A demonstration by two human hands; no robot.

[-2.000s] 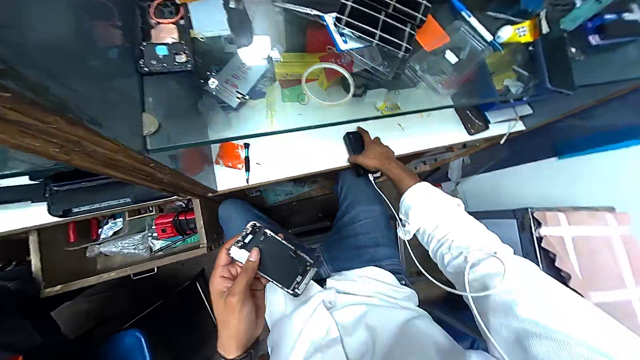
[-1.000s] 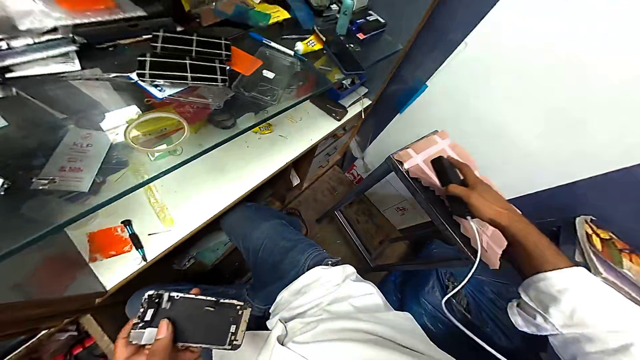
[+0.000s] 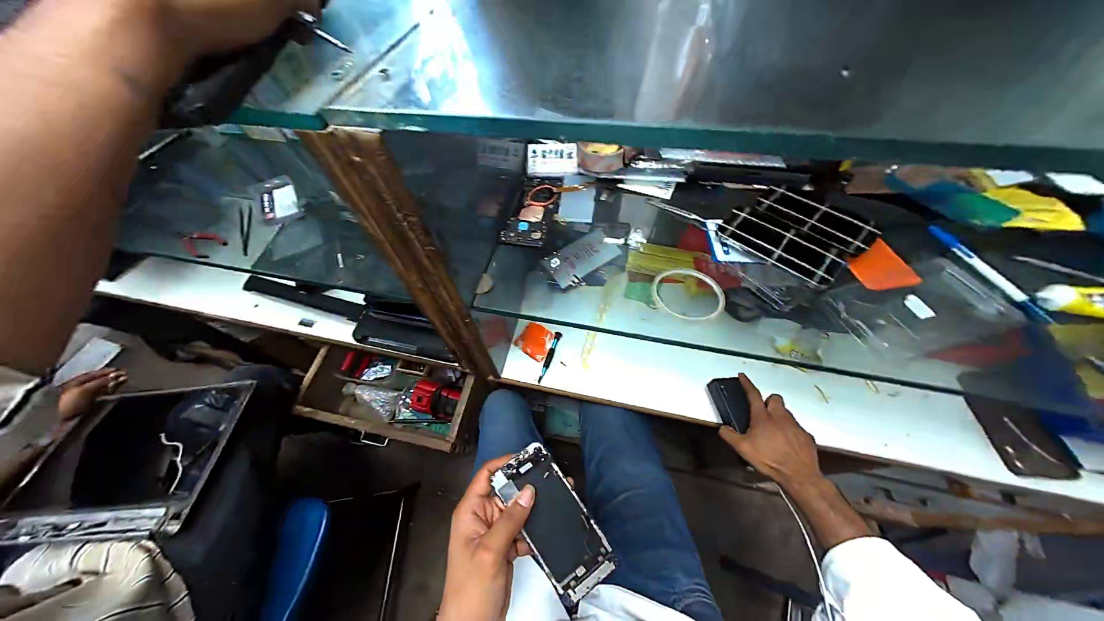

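In my left hand (image 3: 492,535) is an opened phone screen assembly (image 3: 559,522), its dark back plate up and small metal parts along the edges. The thumb lies on its upper left part. My right hand (image 3: 776,435) is closed around a small black box-shaped device (image 3: 730,404) at the front edge of the white shelf (image 3: 630,379). A white cable (image 3: 804,526) runs from near that wrist down past the sleeve. A small screwdriver (image 3: 549,357) lies beside an orange piece (image 3: 535,341) on the white shelf.
Above the shelf is a glass shelf with a tape ring (image 3: 688,294), a wire rack (image 3: 798,237) and phone parts. An open drawer (image 3: 379,424) holds tools. Another person's arm (image 3: 86,164) reaches across the upper left; a blue chair (image 3: 296,561) stands below.
My right hand, with the black device, has moved from the cloth-covered stool to the white shelf's front edge. The view has swung left, and another person's arm has come in.
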